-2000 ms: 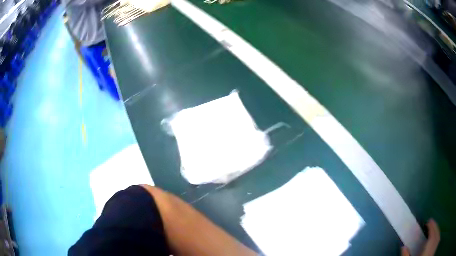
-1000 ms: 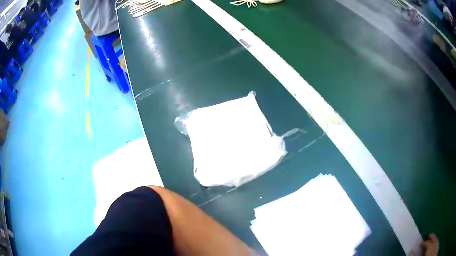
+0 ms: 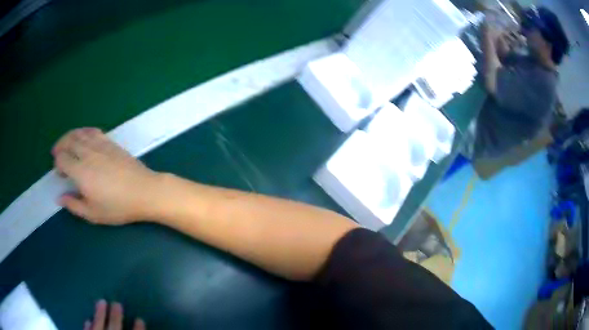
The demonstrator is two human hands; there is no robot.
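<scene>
My right hand (image 3: 103, 177) reaches across the dark green tabletop and rests over the white side rail (image 3: 194, 103). Its thumb is apart from the fingers and no object shows in it. My left hand (image 3: 113, 317) shows only as fingertips at the bottom edge; the rest is cut off. A corner of the white sheets (image 3: 24, 309) lies at the bottom left, beside those fingertips. The picture is blurred.
White inner trays (image 3: 365, 180) with oval recesses stand beyond my right arm. A tall ridged tray stack (image 3: 400, 45) stands behind them. The green conveyor belt (image 3: 129, 58) runs past the rail. A person in grey (image 3: 520, 97) is at the upper right, above blue floor (image 3: 497, 213).
The view has swung to the right. The trays, tray stack and my right arm have come into view; the plastic-wrapped pack has gone out. Most of the sheet stack and my left arm are now cut off.
</scene>
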